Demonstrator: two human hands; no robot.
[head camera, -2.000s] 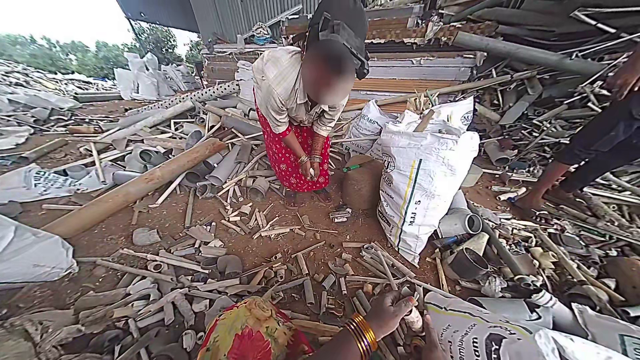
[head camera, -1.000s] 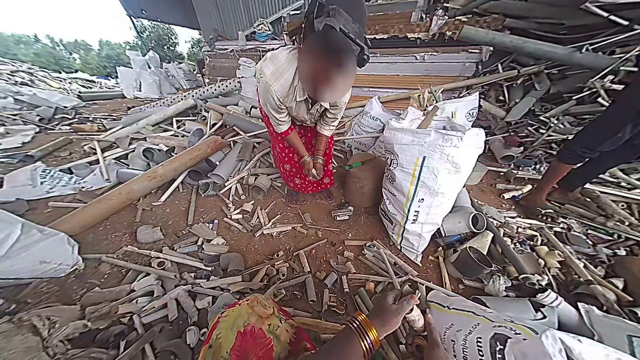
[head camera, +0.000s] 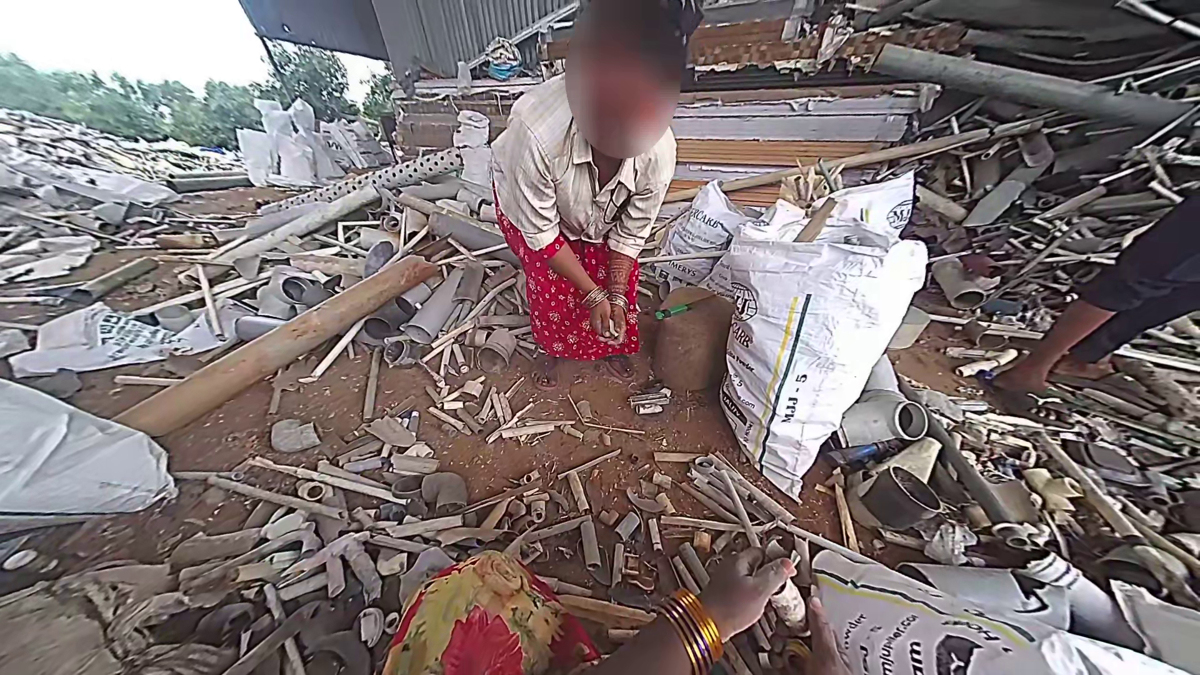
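My left hand (head camera: 743, 586), with golden bangles at its wrist, is closed on a short whitish pipe piece (head camera: 787, 605) at the lower right of centre. Just right of that piece is my right hand (head camera: 825, 637), cut by the bottom edge; its grip cannot be made out. Beneath and around the hands lie many grey and cream plastic pipe offcuts (head camera: 591, 544). A printed white woven sack (head camera: 919, 600) lies beside my right hand. My knee, under yellow and red floral cloth (head camera: 492, 619), is at the bottom centre.
Facing me, a person (head camera: 591, 187) bends forward with both hands together. A full white woven sack (head camera: 816, 347) stands to the right, near another person's bare foot (head camera: 1031, 375). A long brown pipe (head camera: 281, 347) lies left. Pipe scrap (head camera: 1106, 450) heaps up at the right.
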